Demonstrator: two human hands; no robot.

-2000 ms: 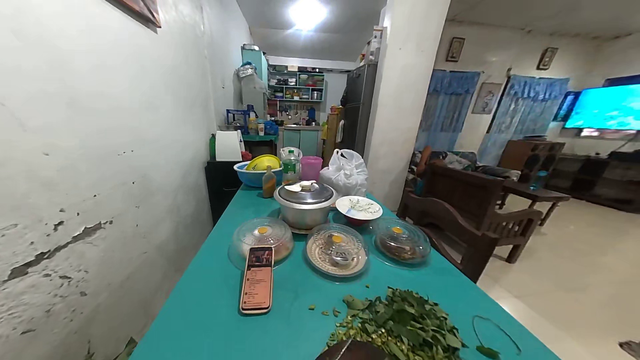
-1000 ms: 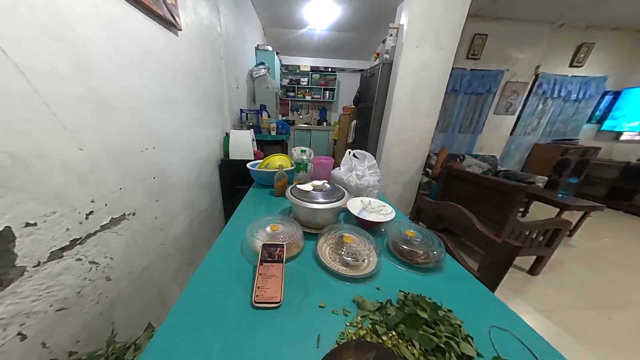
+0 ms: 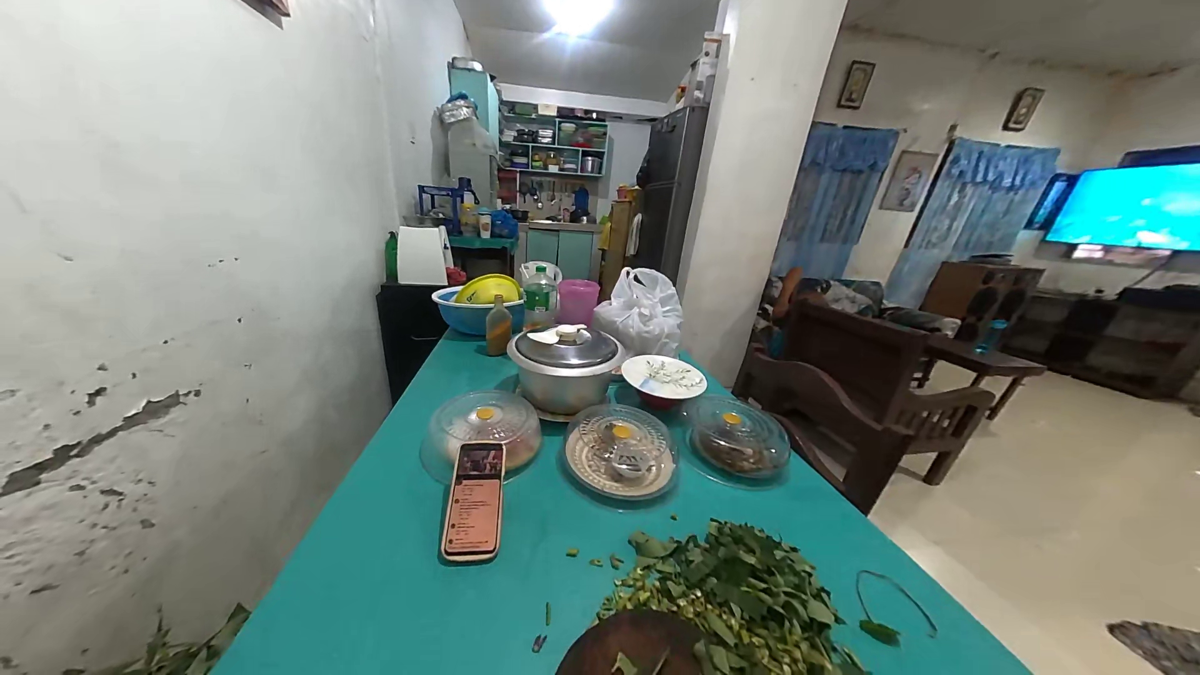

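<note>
Neither of my hands shows in the head view. A heap of chopped green leaves and stems lies on the teal tabletop near the bottom edge. A round dark brown board or bowl, cut off by the frame, touches the heap's left side, with leaf bits on it. To the left, a phone with its screen lit leans on a clear domed cover. Two more domed covers stand over a patterned plate and over dark food. A single leaf on a long stem lies at the right.
Behind the covers stand a lidded metal pot, a white plate on a red bowl, a bottle, basins and a white plastic bag. A cracked wall runs along the left; a wooden bench stands at the right.
The view has turned slightly between frames. Nothing on the table has plainly moved.
</note>
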